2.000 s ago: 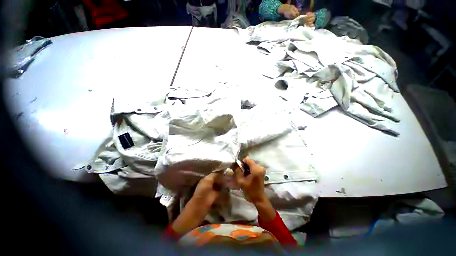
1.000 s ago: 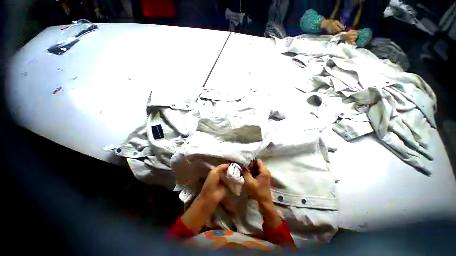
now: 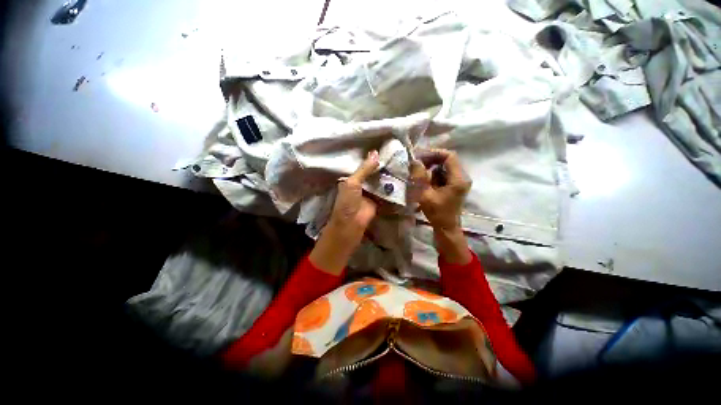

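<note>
A pale jacket (image 3: 506, 158) lies spread before me, its dark neck label (image 3: 249, 129) at the left. A cuff (image 3: 389, 188) with a dark round button is between my hands. My left hand (image 3: 354, 204) grips the cuff's left side, thumb up. My right hand (image 3: 443, 186) is at the cuff's right edge, fingers curled around a small dark tool (image 3: 438, 174), probably thread snips, mostly hidden. The hem band (image 3: 510, 230) with a dark button runs to the right of my right hand.
More pale garments (image 3: 688, 79) lie on the white tabletop (image 3: 103, 119) at the upper right. A clear-and-dark item (image 3: 68, 11) is at the upper left. Grey cloth (image 3: 209, 285) is below the table edge at left. My orange-patterned apron (image 3: 368, 312) is close below my hands.
The view has tilted down, so the other person's hands are out of it. The cuff, bunched in my left hand a second ago, now shows its button face up. My right hand has opened slightly away from it.
</note>
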